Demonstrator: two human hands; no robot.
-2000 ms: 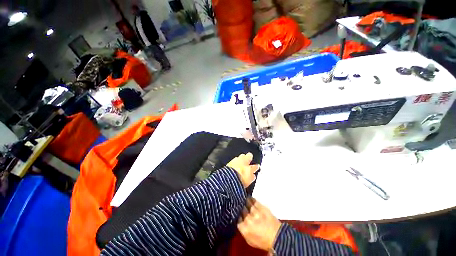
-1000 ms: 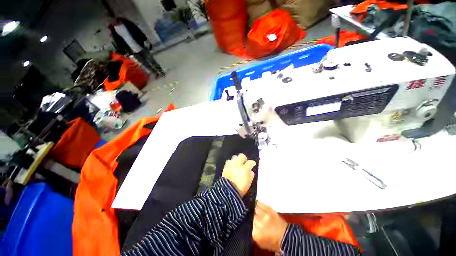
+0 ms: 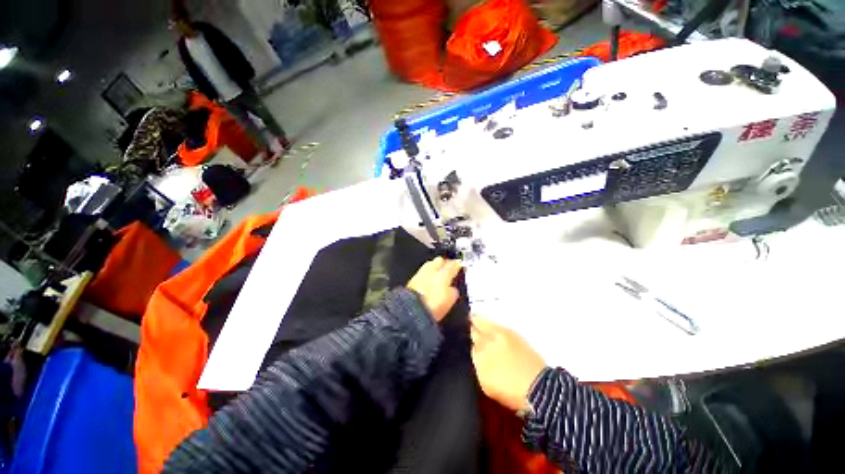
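A black panel (image 3: 324, 287) lies on the white table left of the sewing machine (image 3: 639, 139), its right edge under the presser foot and needle (image 3: 454, 248). A camouflage strip (image 3: 379, 268) runs along it. My left hand (image 3: 435, 285) lies on the panel just below the presser foot, fingertips close to it. My right hand (image 3: 500, 359) is at the panel's right edge, nearer to me at the table's front edge; its fingertips seem to pinch the edge, partly hidden. Silver thread snips (image 3: 656, 305) lie on the table right of my hands.
An orange sack (image 3: 167, 343) drapes at the table's left, with a blue bin (image 3: 74, 417) beyond. A blue crate (image 3: 500, 102) stands behind the machine. A person (image 3: 222, 74) stands at the back left. Orange sacks (image 3: 496, 46) stand behind.
The panel has moved up toward and past the needle. My left hand has stayed close to the needle; my right hand has moved up along the edge. The view has shifted somewhat.
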